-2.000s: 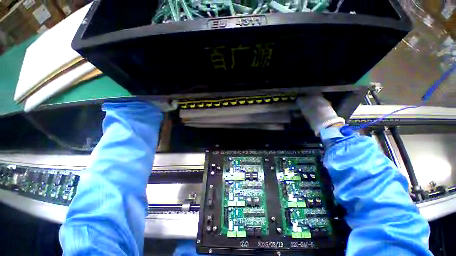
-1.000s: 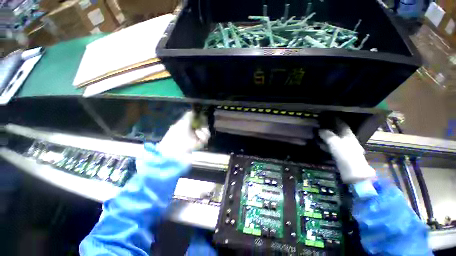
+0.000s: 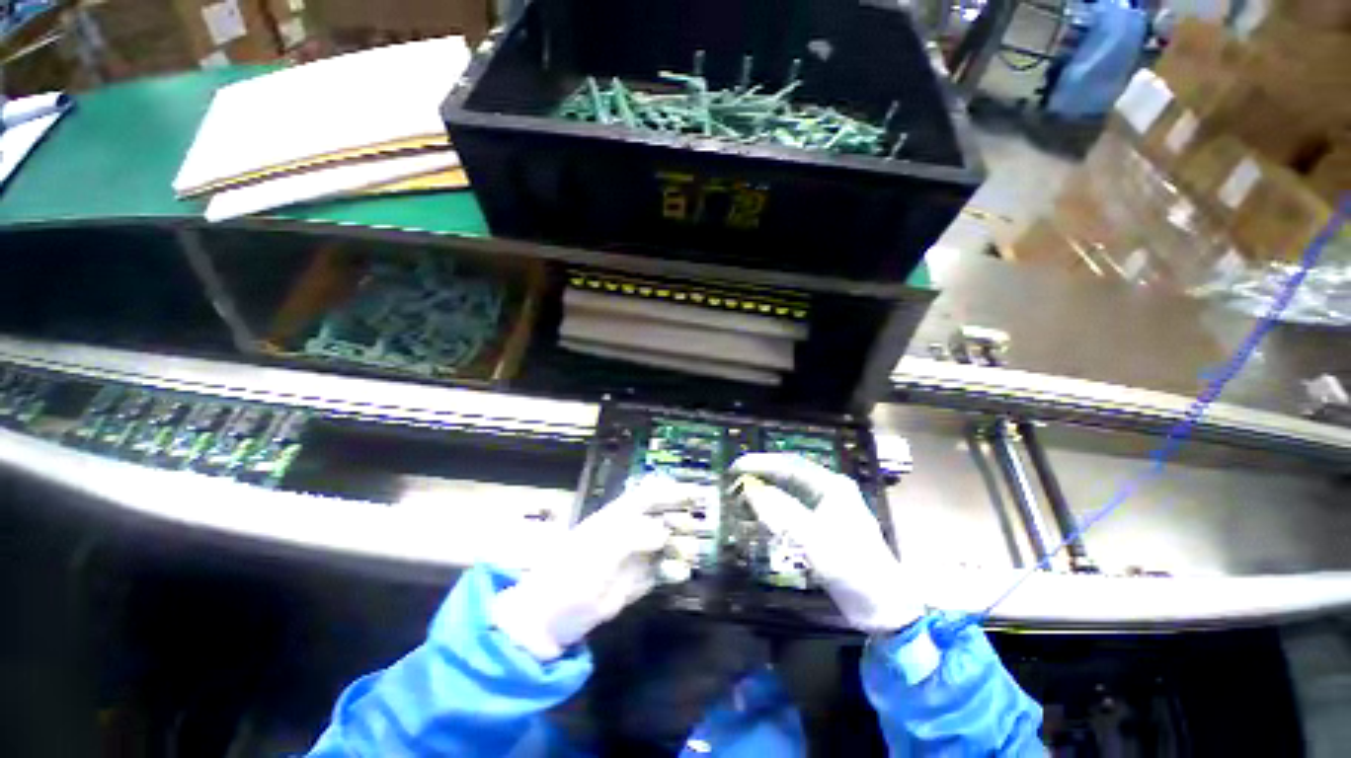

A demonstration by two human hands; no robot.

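Note:
The black carrier (image 3: 605, 444) lies across the conveyor rails with two green circuit board panels (image 3: 685, 440) side by side in it. My gloved left hand (image 3: 600, 555) is over the left panel, fingers bent; whether it holds a small part is too blurred to tell. My gloved right hand (image 3: 830, 533) is over the right panel, with a small yellowish thing at its fingertips near the gap between the panels. The hands hide much of both panels. The component foam tray (image 3: 682, 329) sits in the shelf behind, with a yellow-and-black row on top.
A large black bin (image 3: 593, 200) with green strips stands on the shelf. A brown box (image 3: 511, 333) of green strips is inside it. White sheets (image 3: 326, 119) lie on green matting. More boards (image 3: 193, 433) sit on the conveyor at left. A blue cord (image 3: 1171, 444) runs right. Cartons and a person's blue garment (image 3: 1099, 59) are behind.
Both hands have moved from the shelf opening and the foam tray down onto the boards in the carrier. The view has shifted, showing the brown box and more conveyor at right.

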